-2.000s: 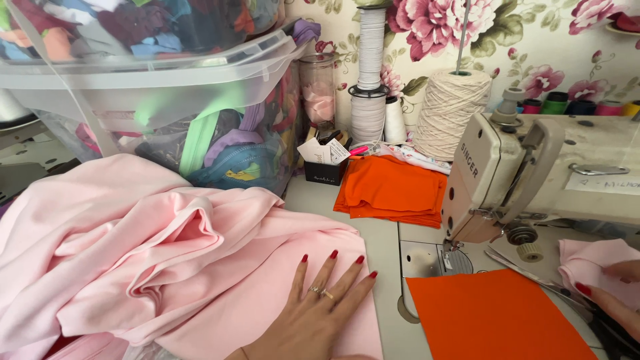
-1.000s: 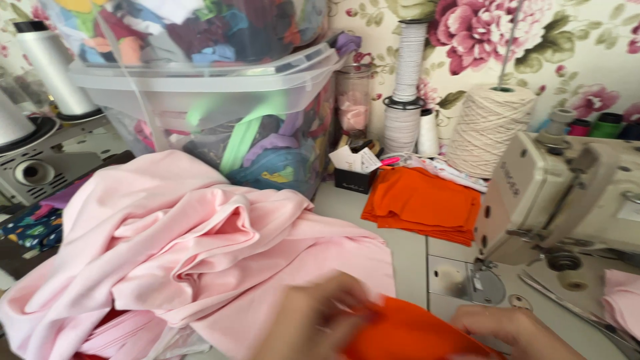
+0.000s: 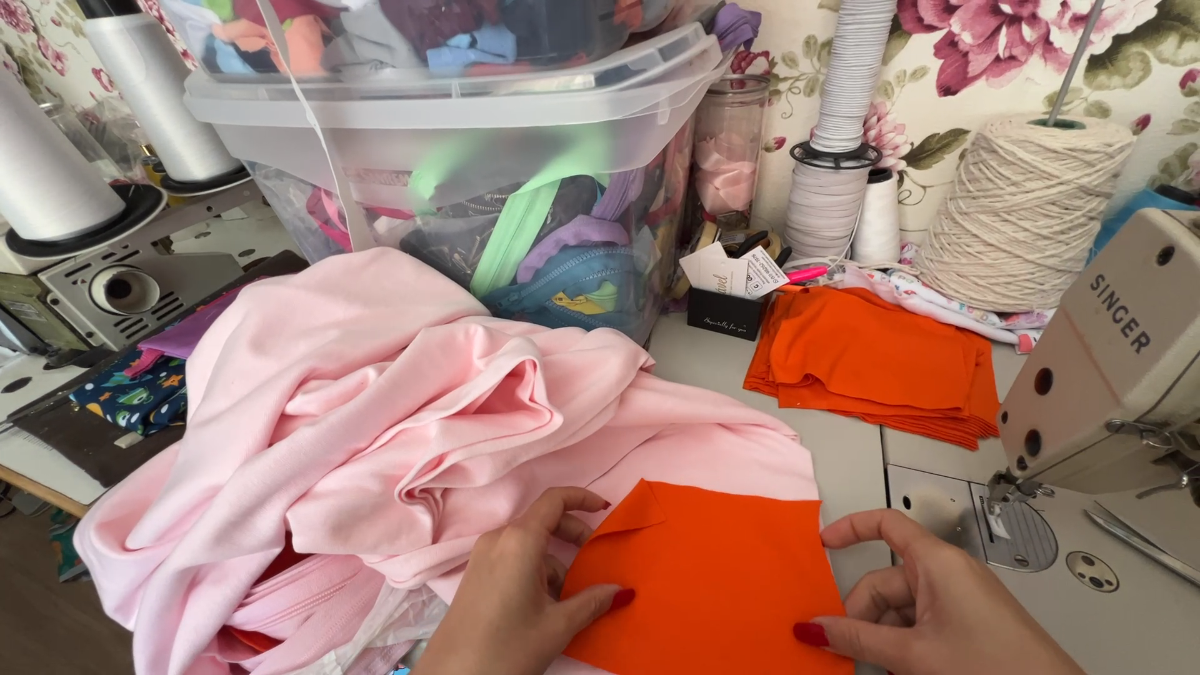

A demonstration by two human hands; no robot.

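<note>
An orange fabric piece (image 3: 717, 581) lies over the edge of a heap of pale pink fabric (image 3: 375, 403), its upper left corner folded over. My left hand (image 3: 539, 581) pinches the piece's left side, thumb on top and fingers at the edge. At its right side is my right hand (image 3: 923, 591), thumb tip on the cloth near the edge and index finger beside the upper right corner; whether it grips the cloth is unclear. A stack of orange fabric pieces (image 3: 877, 361) rests farther back. To the right stands a Singer sewing machine (image 3: 1106, 337).
Clear plastic bins (image 3: 450, 103) of zippers and fabric stand behind the heap. Thread cones (image 3: 159, 94) and another machine (image 3: 141, 281) are at left. A card box (image 3: 724, 312), a string cone (image 3: 1027, 211) and elastic spools (image 3: 830, 202) line the back. Scissors (image 3: 1144, 544) lie at right.
The orange piece has moved left from beside the machine's needle area onto the pink fabric. My left hand has left its flat rest on the pink fabric; my right hand has moved left from the scissors area.
</note>
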